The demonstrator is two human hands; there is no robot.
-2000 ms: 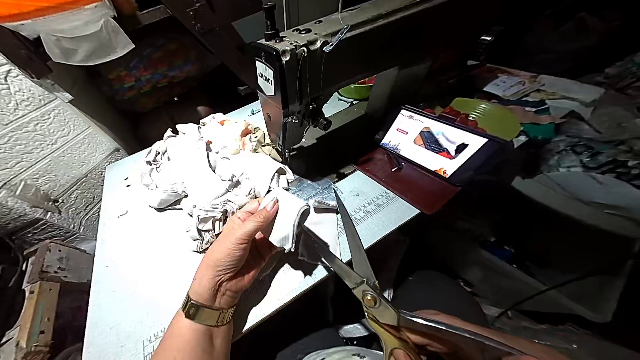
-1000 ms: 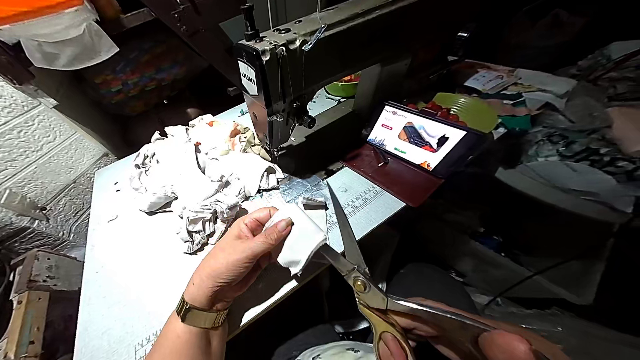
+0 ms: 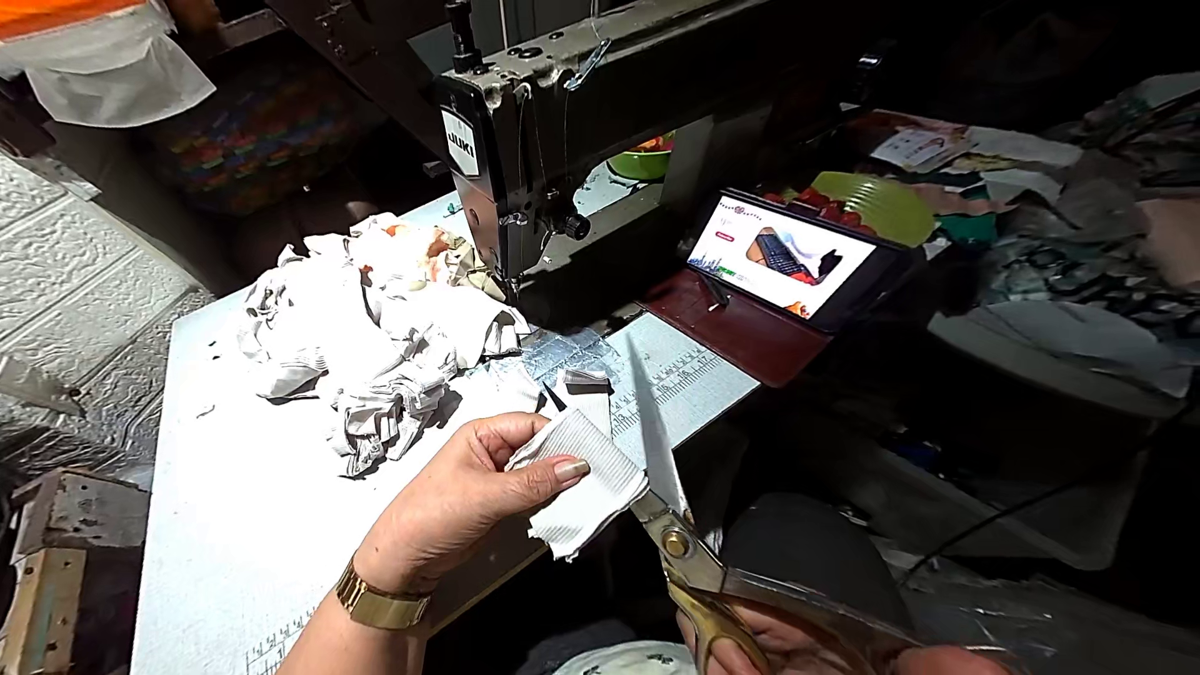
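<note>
My left hand (image 3: pixel 469 497), with a gold-coloured watch on the wrist, pinches a small piece of white ribbed fabric (image 3: pixel 586 483) between thumb and fingers. Tailor's scissors (image 3: pixel 677 544) are in my right hand (image 3: pixel 759 642), its fingers through the handle. Their blades stand apart; one is raised in view, and the other passes behind the fabric, its tip showing past the far edge. A folded strip of white ribbed fabric (image 3: pixel 588 394) lies just beyond. Crumpled white fabric pieces (image 3: pixel 375 328) are heaped on the sewing table (image 3: pixel 216 525), left of the needle.
A Juki sewing machine (image 3: pixel 497 178) stands at the table's back. Right of it, a phone (image 3: pixel 783 258) with a lit screen leans in a dark red case (image 3: pixel 741 328). Behind are a green dish (image 3: pixel 877 206) and fabric scraps (image 3: pixel 1059 225). A wooden box (image 3: pixel 70 525) stands at lower left.
The fabric piece in my left hand has turned, and its ribbed face now shows. The scissors stay in my right hand with their blades apart.
</note>
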